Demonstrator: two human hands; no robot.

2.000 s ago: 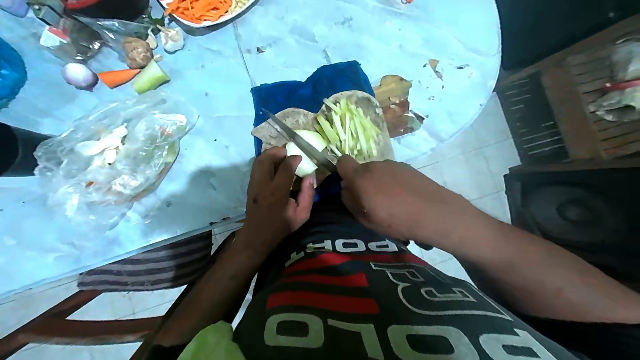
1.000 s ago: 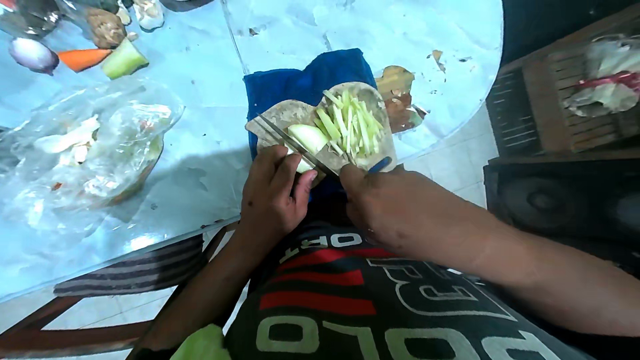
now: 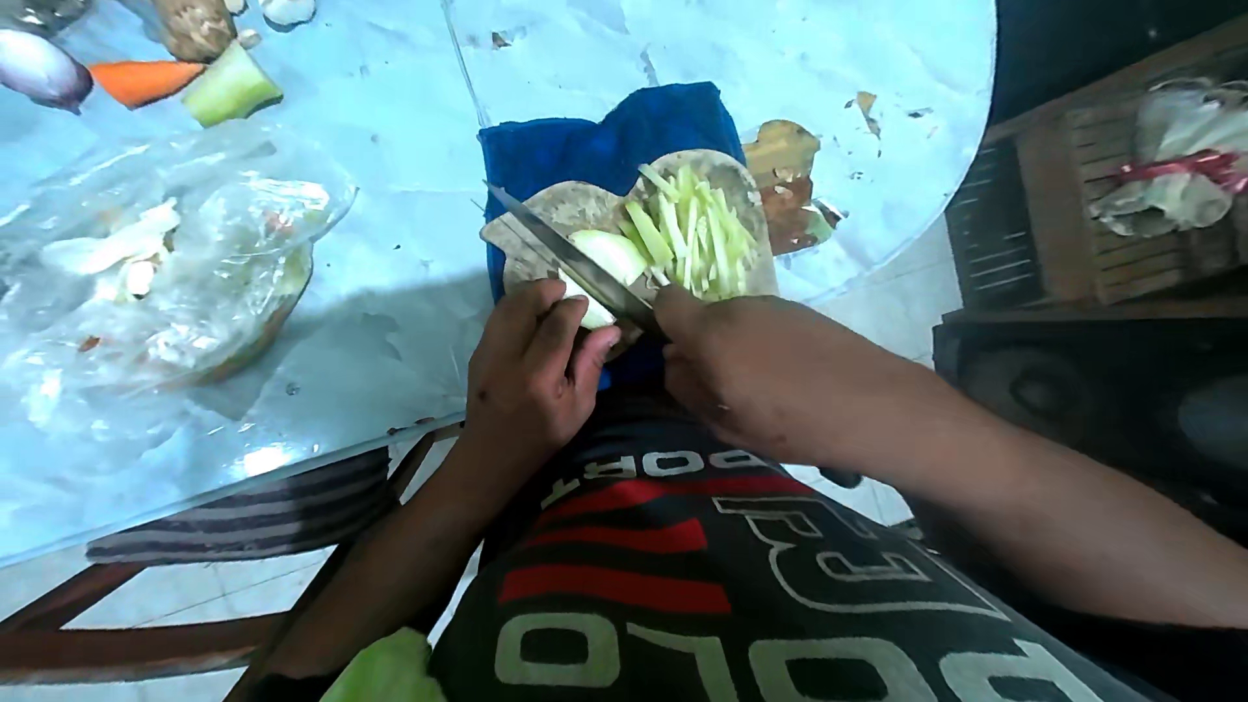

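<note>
My left hand (image 3: 536,361) holds a pale green vegetable piece (image 3: 588,300) down on a heart-shaped board (image 3: 546,210). My right hand (image 3: 721,361) grips a kitchen knife (image 3: 575,255), its blade slanting up and left across the board, between the held piece and another pale piece (image 3: 609,255). The knife's handle is hidden in the fist. Thin light green strips (image 3: 707,234) lie heaped on the board's right half. Under the board is a folded blue cloth (image 3: 673,122).
A clear plastic bag (image 3: 195,292) with scraps lies at the left. Behind it are a shallot or onion (image 3: 41,70), a carrot piece (image 3: 146,81) and a green vegetable chunk (image 3: 232,86). Brown peelings (image 3: 783,180) sit right of the board; a striped chair seat (image 3: 253,512) is below the table edge.
The knife's blade has shifted a little over the pale vegetable, and a cut face now shows on each side of it. Both hands stay near the board's front edge.
</note>
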